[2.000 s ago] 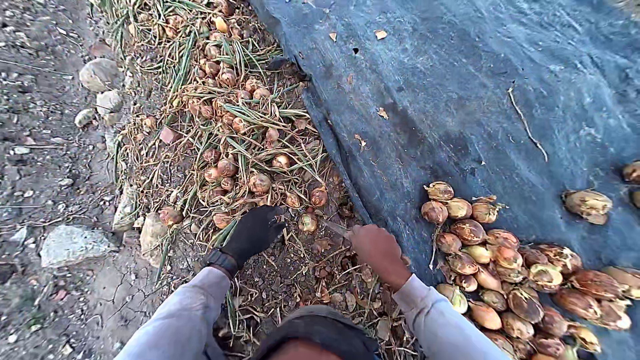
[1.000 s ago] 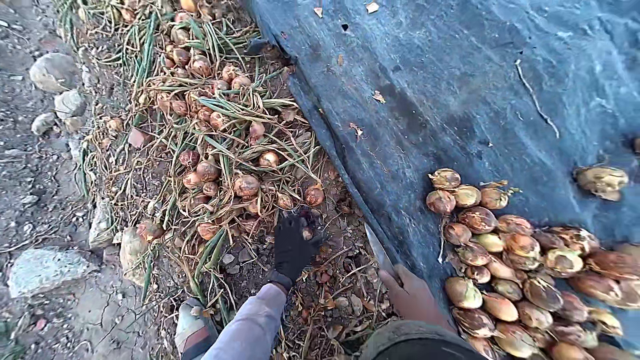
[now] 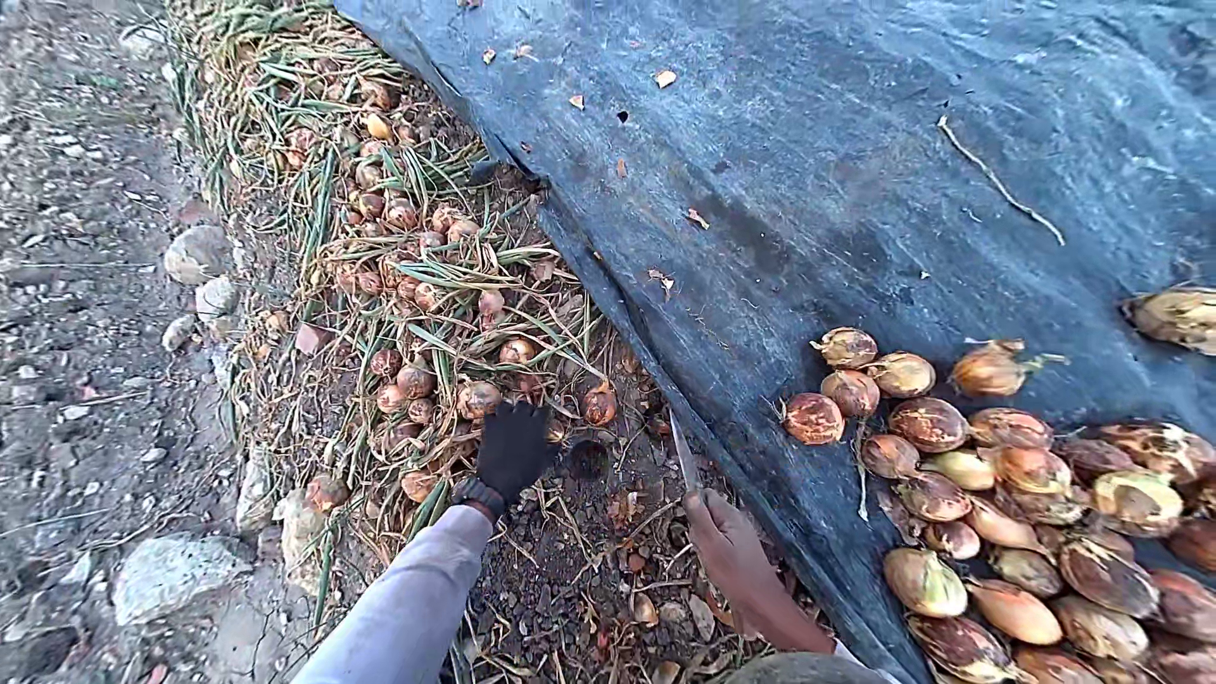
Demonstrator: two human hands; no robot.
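Observation:
My left hand (image 3: 514, 450), in a black glove, reaches down at the near edge of a row of onions with dried and green tops (image 3: 415, 382). Its fingers point away from me, and what they touch is hidden beneath the glove. Just right of it lies a single onion (image 3: 599, 404) with its stalk attached. My bare right hand (image 3: 727, 541) grips a knife (image 3: 682, 452), blade pointing forward, beside the edge of the dark tarp (image 3: 760, 237). Many onions without long tops (image 3: 1012, 470) lie piled on the tarp at the right.
Pale stones (image 3: 176, 575) and smaller rocks (image 3: 198, 254) line the dirt strip at the left. A dry stalk (image 3: 1002, 180) and scraps of onion skin (image 3: 665, 79) lie on the tarp. Debris and dry leaves cover the soil between my arms.
My left hand has moved from the bare soil near the tarp to the edge of the onion row. The knife stays in my right hand.

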